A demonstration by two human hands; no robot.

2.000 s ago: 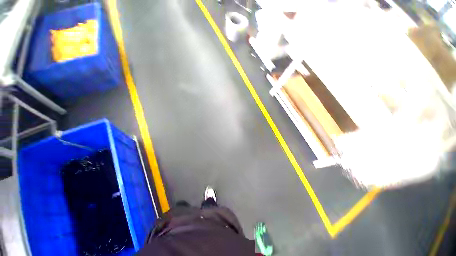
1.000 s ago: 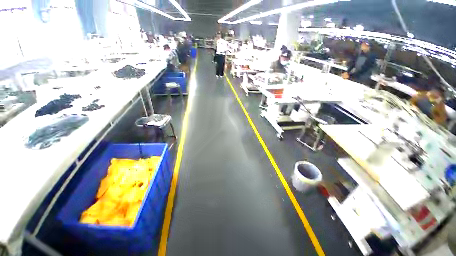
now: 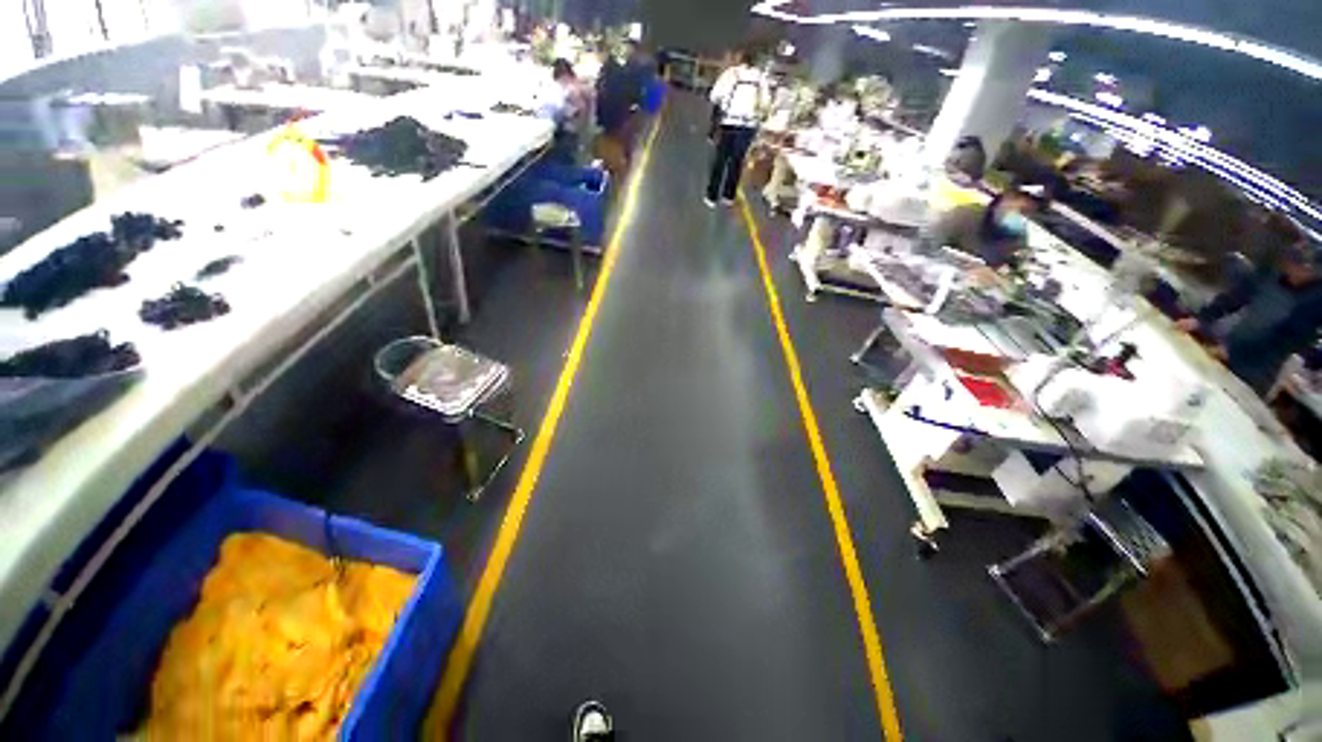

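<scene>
Neither of my hands is in view. One shoe (image 3: 592, 722) shows at the bottom edge, on the dark floor. Nearest on the left is a blue plastic crate (image 3: 396, 548) filled with yellow-orange pieces (image 3: 276, 638). Above it runs a long white table (image 3: 290, 268). Loose black piles lie on it, among them a larger one (image 3: 399, 147) farther back and another (image 3: 90, 261) at the left. A shiny clear plastic bag (image 3: 58, 406) with black content lies at the table's near left, cut off by the edge. A yellow object (image 3: 300, 164) stands on the table.
A grey aisle floor (image 3: 689, 435) runs ahead between yellow lines. A metal stool (image 3: 452, 380) stands by the left line, with another blue crate (image 3: 558, 203) beyond. Sewing tables (image 3: 1000, 384) and seated people line the right. A person (image 3: 735, 123) stands in the aisle.
The view has moved forward along the aisle and tilted down somewhat. The stool and the crate of yellow-orange pieces are nearer. The white bin on the right has left the view.
</scene>
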